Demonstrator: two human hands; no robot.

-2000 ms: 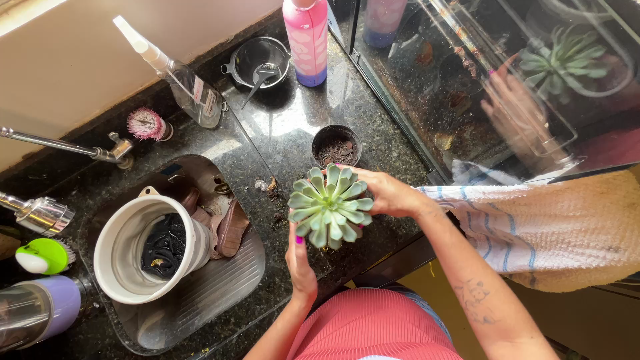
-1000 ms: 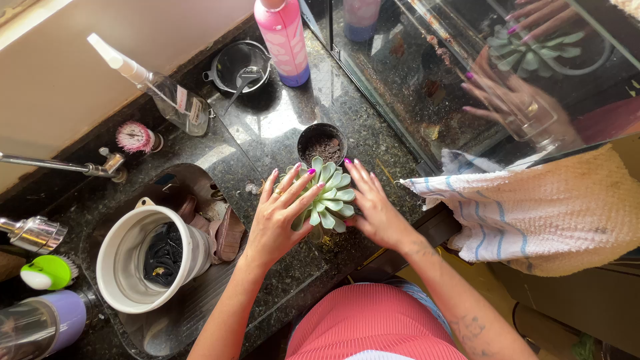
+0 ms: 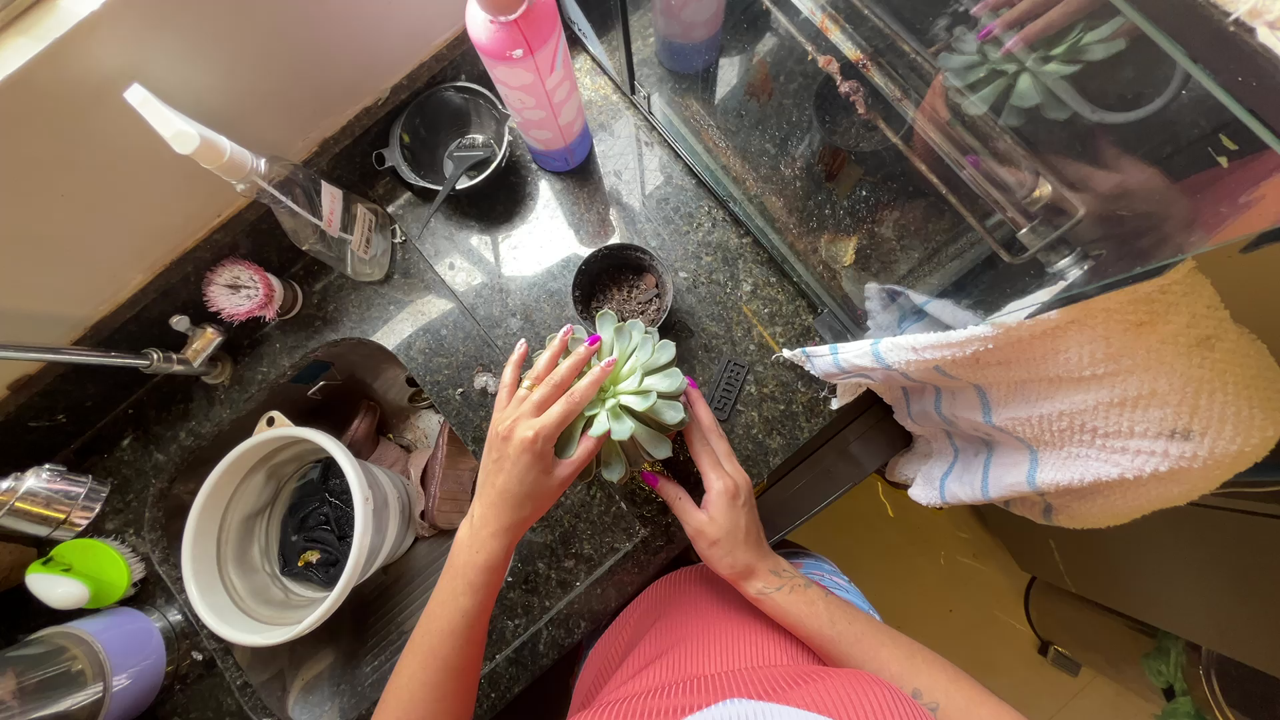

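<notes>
A pale green rosette succulent [image 3: 630,390] rests low over the dark granite counter, near its front edge; its base is hidden under the leaves. My left hand [image 3: 545,430] lies over its left side, fingers spread across the outer leaves. At the right side my right hand [image 3: 715,480] has its fingertips against or close by the leaves, thumb apart from the fingers. Just beyond the plant stands a small black pot [image 3: 622,285] with dark soil and a few chips in it. Whether either hand grips the plant is unclear.
A white bucket [image 3: 200,540] sits in the sink at left. Behind are a clear spray bottle [image 3: 330,225], a black bowl with a tint brush [image 3: 450,135] and a pink bottle [image 3: 540,85]. A glass-topped stove [image 3: 900,170] and a striped towel [image 3: 1060,400] are at right.
Two seconds ago both hands cupped the succulent from its sides. My left hand has since moved over its leaves. A small black lettered piece now shows on the counter to the right of the plant.
</notes>
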